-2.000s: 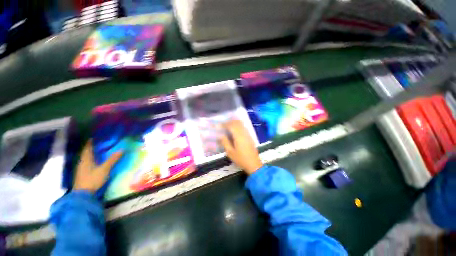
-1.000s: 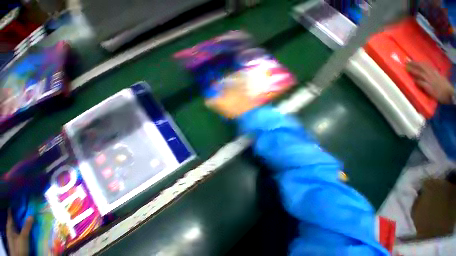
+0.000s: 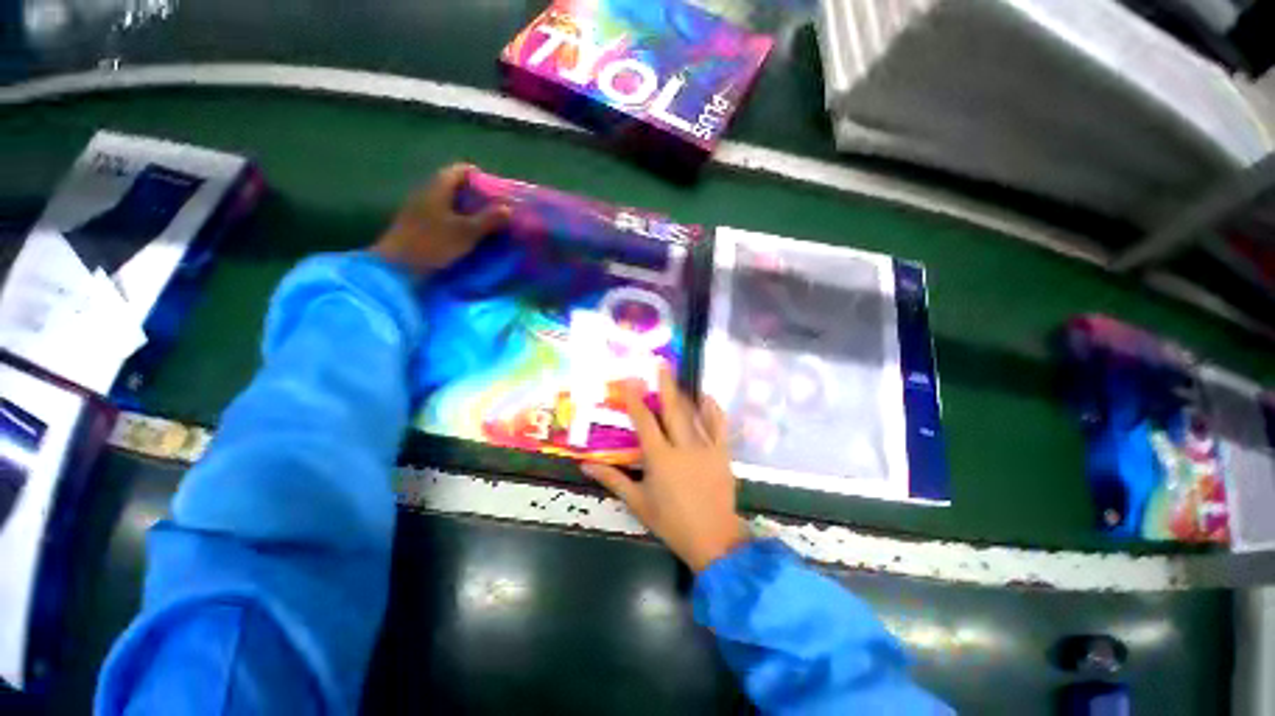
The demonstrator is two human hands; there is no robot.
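Note:
A swirl-print retail box (image 3: 545, 336) with large white lettering lies on the green belt in front of me. My left hand (image 3: 441, 221) grips its upper left corner, with the thumb and fingers at the edge. My right hand (image 3: 678, 469) lies over its lower right corner, fingers spread on the print and thumb near the front edge. Nothing shows held in my right hand, but the surface under its fingers is hidden. Close to the right of this box lies a pale grey panel (image 3: 811, 371) with a white border and a dark blue strip on its right side.
Another swirl box (image 3: 629, 70) sits on the far ledge. White-faced boxes (image 3: 119, 252) lie at left. A swirl box (image 3: 1154, 434) lies at right beside a pale panel. A thick pale stack (image 3: 1021, 84) stands behind the belt. Small dark objects (image 3: 1093, 674) lie on the near bench.
The view has swung back left. My right hand has left the swirl box farther right and now lies on the box in front. My left hand has moved to that box's upper left corner.

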